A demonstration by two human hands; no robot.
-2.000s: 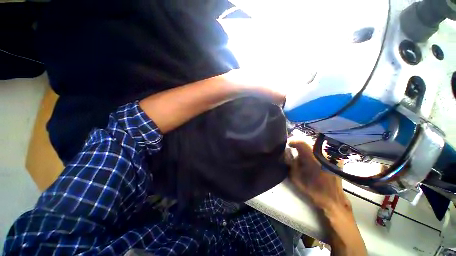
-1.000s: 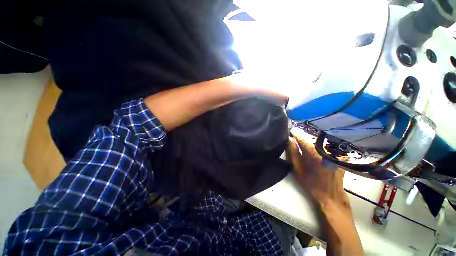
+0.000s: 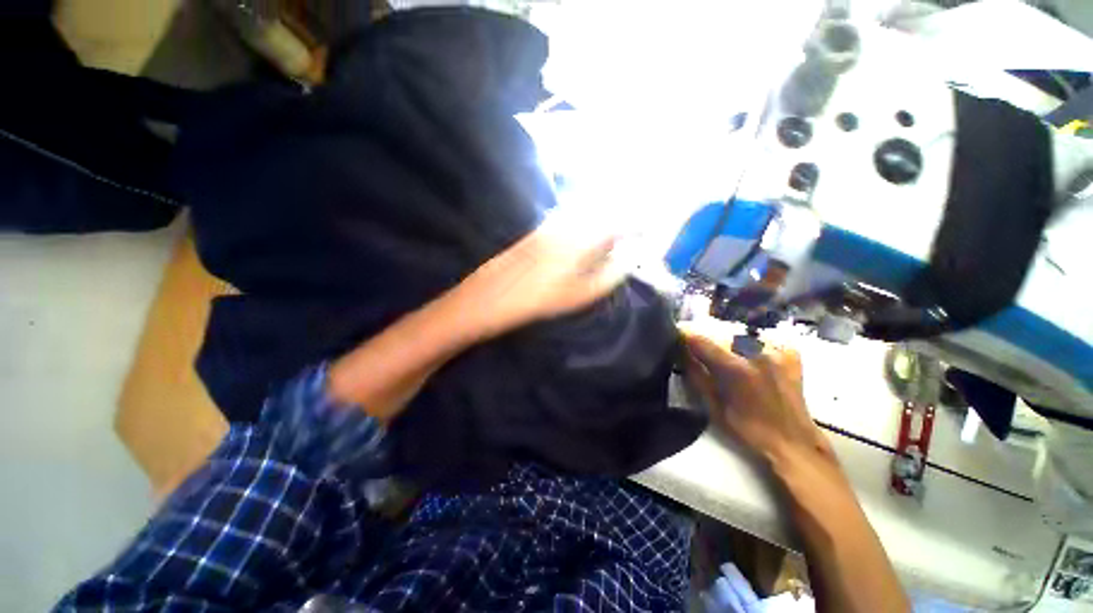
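A dark garment [image 3: 539, 395] lies bunched over my lap and the table's front edge, and reaches the machine's needle area. My left hand [image 3: 557, 273] is over the cloth at its upper side, left of the needle area; it is blurred and its fingertips are lost in glare. My right hand [image 3: 746, 389] is at the cloth's right edge, just below the needle area, with its near fingertips against the cloth. The sewing machine head [image 3: 887, 168] is white with a blue band. The needle and presser foot are too blurred to tell.
A red-and-metal tool [image 3: 913, 449] lies on the white table [image 3: 971, 515]. More dark cloth [image 3: 348, 180] is heaped at upper left, above a wooden board [image 3: 162, 383]. Pale blue and white fabric [image 3: 743, 589] shows below the table edge. Strong glare covers the top centre.
The view has shifted, showing more of the machine head's right side and its dark cover. My left hand has drawn back left from the needle area. My right hand stays by the cloth's edge.
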